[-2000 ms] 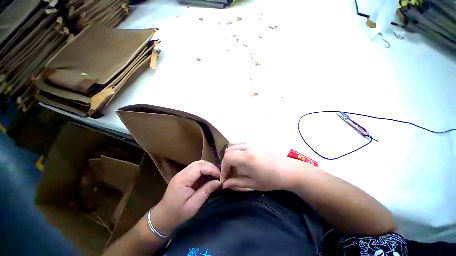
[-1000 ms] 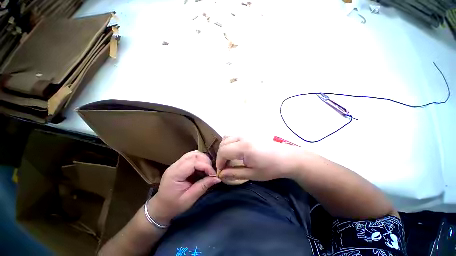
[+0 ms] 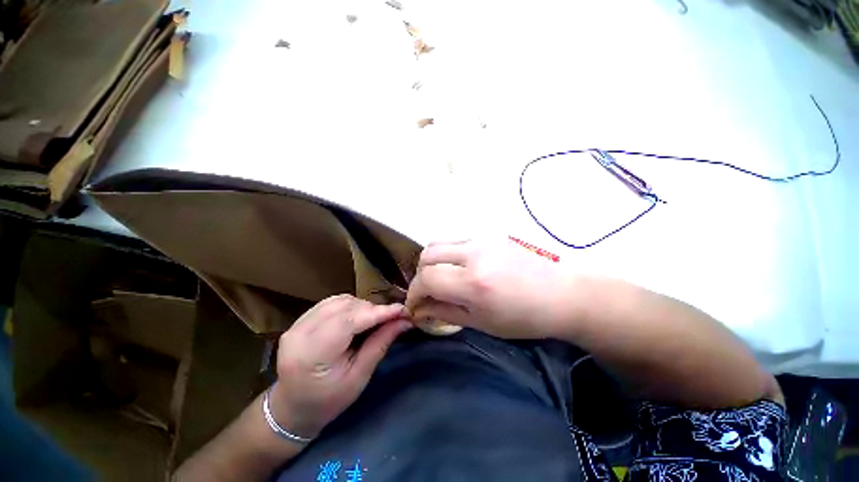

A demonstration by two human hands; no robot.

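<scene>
A large stiff brown bag body (image 3: 235,240) stands open at the near table edge, its far corner pointing left. My left hand (image 3: 330,362) pinches its near corner with thumb and forefinger. My right hand (image 3: 485,287) grips the same corner from the right, fingertips touching the left ones. A small tan bit, possibly tape, shows under the right fingers; what lies between the fingertips is mostly hidden. Thread snips (image 3: 623,175) lie on the table inside a loop of dark cord (image 3: 525,193). A red lighter-like cylinder (image 3: 534,249) lies just beyond my right forearm.
A stack of brown pieces (image 3: 80,80) lies at the left on the white-covered table (image 3: 697,273). Below it is an open cardboard box (image 3: 56,377) holding brown pieces. Tan scraps (image 3: 421,45) are scattered at the far middle. A dark phone-like rectangle (image 3: 816,435) is at lower right.
The view has shifted, so the table things sit further left and higher. The bag body's far corner now reaches further left. Both hands stay pinched together at its near corner.
</scene>
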